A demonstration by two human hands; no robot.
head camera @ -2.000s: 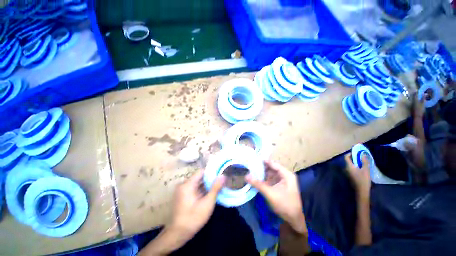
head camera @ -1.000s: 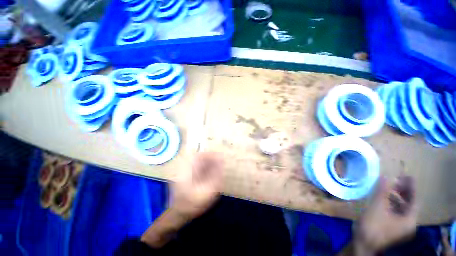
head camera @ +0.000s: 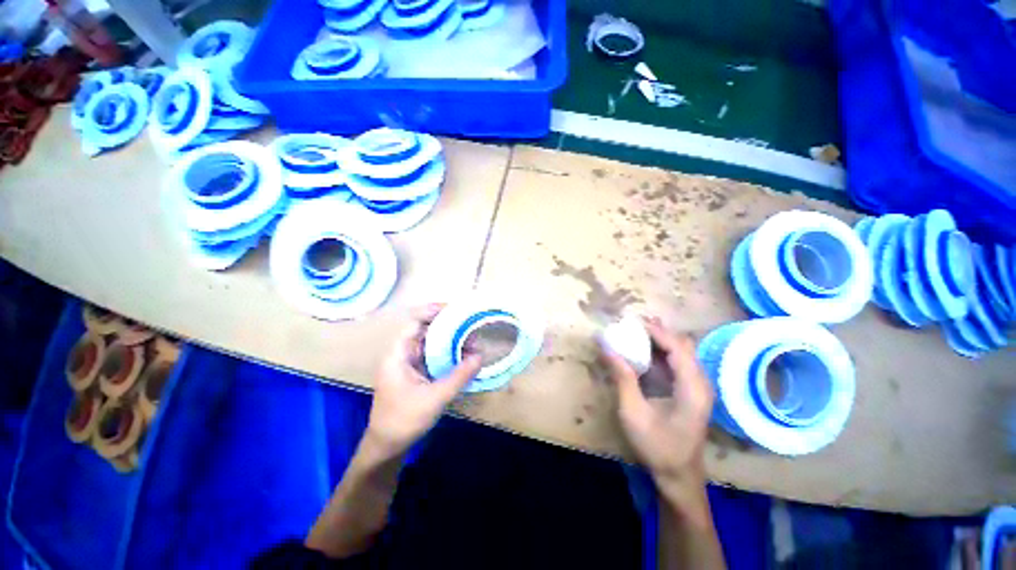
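My left hand holds a pale blue-white flanged ring by its left side, thumb at the centre hole, over the front part of the bench. My right hand holds a small white bottle between thumb and fingers, just right of the ring; its tip cannot be made out. Two stacks of flanged rings stand right of my right hand, one behind the other. More flanged rings lie in overlapping piles at the left.
The cardboard bench cover has brown stains. Behind it are a blue bin with rings, another blue bin, and a green surface with a loose ring and white scraps. Brown-orange rings lie lower left.
The view has swung left. One second ago both hands looked empty; now my left hand holds a ring from the left pile and my right hand has taken the white bottle off the bench.
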